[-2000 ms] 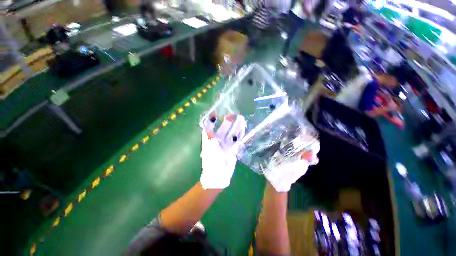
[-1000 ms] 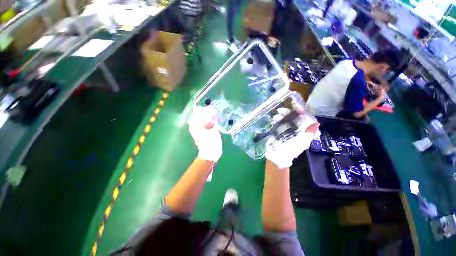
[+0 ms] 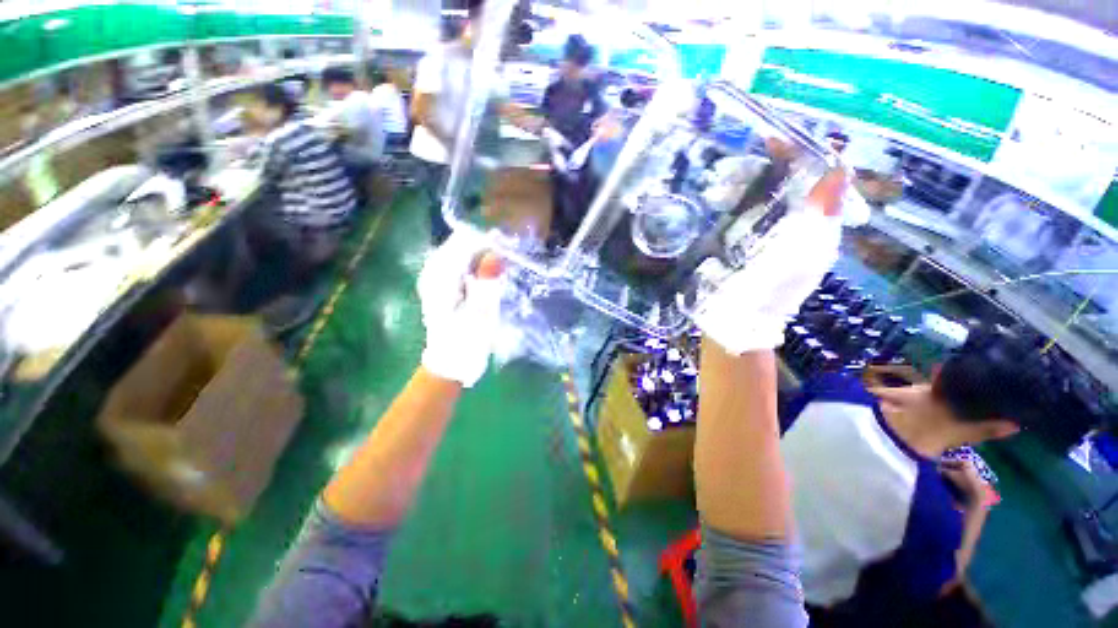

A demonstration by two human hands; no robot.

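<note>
A clear plastic case [image 3: 558, 264] is held up in front of me over the aisle. It looks like two see-through halves standing open, with a round feature [image 3: 666, 225] in the right half. My left hand [image 3: 463, 307], in a white glove, grips the lower left edge of the case. My right hand [image 3: 775, 272], also white-gloved, grips the right half at its outer edge. Glare and blur hide the small details of the case and part of the fingers.
An open cardboard box [image 3: 202, 411] stands on the floor at left. Another box [image 3: 656, 423] holds black units with white tops. A seated person [image 3: 877, 478] works at the right bench, close to my right arm. Other people stand or sit further ahead. Yellow-black tape [image 3: 595, 478] marks the aisle.
Both hands have raised the case higher in view, and it now stands more upright and open. The view has tilted up and moved along the aisle; the black crate is out of view.
</note>
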